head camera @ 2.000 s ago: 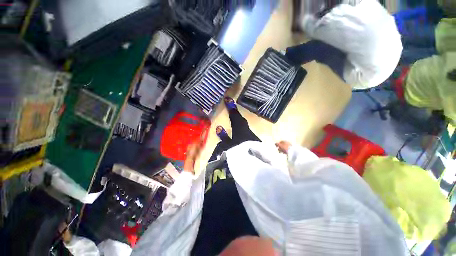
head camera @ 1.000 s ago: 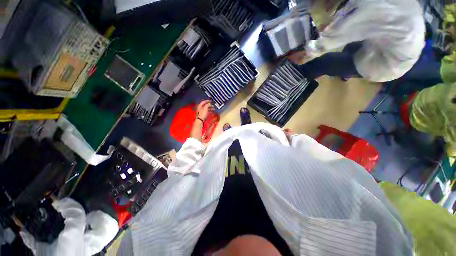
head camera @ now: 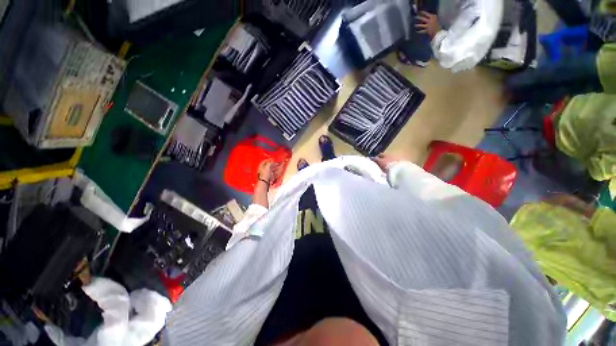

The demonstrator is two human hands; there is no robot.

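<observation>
My left hand (head camera: 267, 171) is over the red plastic stool (head camera: 244, 164), left of my feet; its fingers lie at the stool's seat, and whether they grip it is not clear. My right hand (head camera: 383, 161) shows only as a few small fingers at the edge of my white sleeve; the rest is hidden. In front of my feet a black crate (head camera: 299, 91) packed with upright grey slabs stands beside another black crate (head camera: 377, 108) of similar slabs on the floor.
A second red stool (head camera: 471, 170) stands at the right. A person in white (head camera: 467, 34) is beyond the crates by a grey-filled crate (head camera: 379, 30). People in yellow smocks (head camera: 586, 130) are at the right. A green bench (head camera: 115, 177) runs along the left.
My left hand has moved from beyond the stool to over its seat. The person in white has shifted away towards the top with the view. The second red stool shows more fully.
</observation>
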